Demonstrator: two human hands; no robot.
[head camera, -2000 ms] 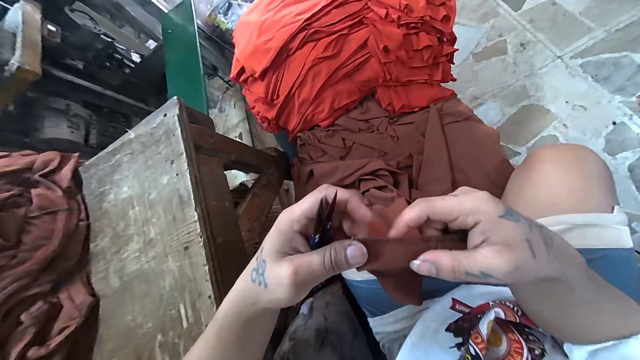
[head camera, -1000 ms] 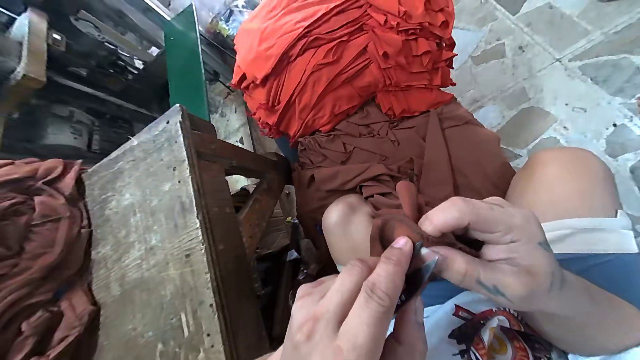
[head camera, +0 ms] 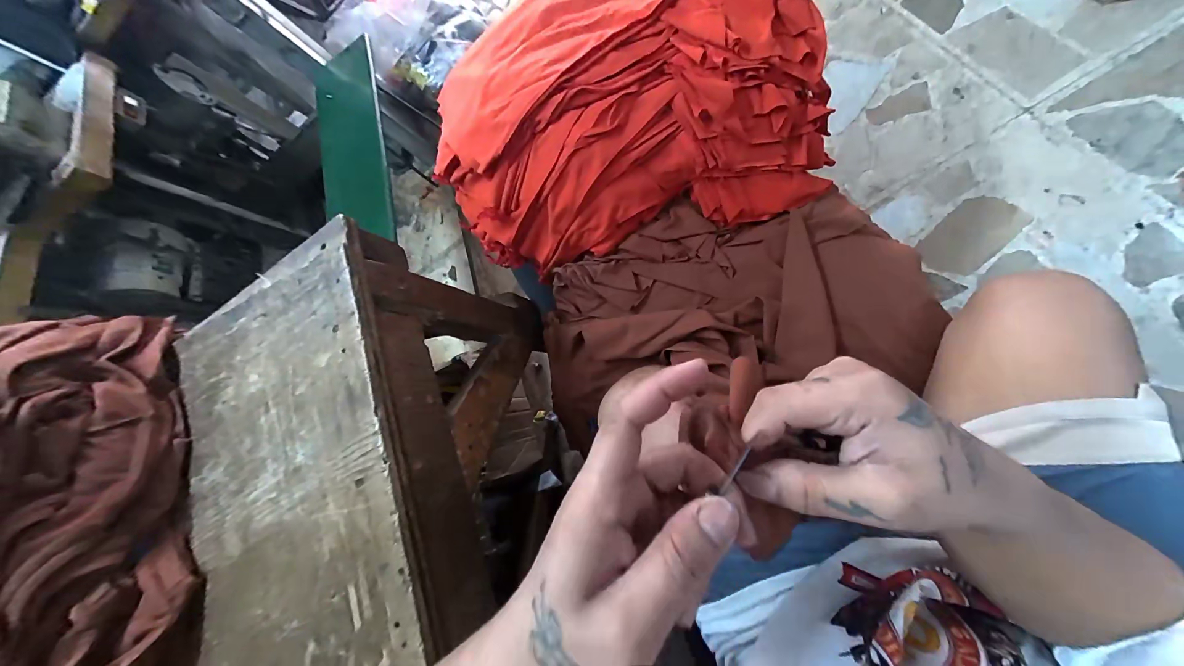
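Both hands meet over my lap at a piece of brown fabric [head camera: 772, 527]. My right hand [head camera: 860, 453] pinches the fabric between thumb and fingers. My left hand [head camera: 638, 527] has its thumb and fingers around a small dark metal blade [head camera: 735, 470], whose tip points up toward the right fingertips; the rest of the tool is hidden by the hand. A folded end of the fabric [head camera: 743, 384] stands up between the hands. Just beyond them lies a heap of brown fabric [head camera: 795, 287], with a large stack of red-orange fabric pieces [head camera: 620, 129] behind it.
A worn wooden bench [head camera: 287, 444] stands at the left, with another brown fabric pile [head camera: 83, 481] beyond its left side. Behind it are a green panel [head camera: 356, 139] and a dark machine with a motor [head camera: 143, 259]. My bare knee [head camera: 1036, 342] is at the right, above stone-patterned flooring [head camera: 1091, 157].
Two seconds ago the left hand held small pointed snips upright, with brown fabric stretched between both hands. The fabric is now bunched, and the left hand has turned with the blade against it.
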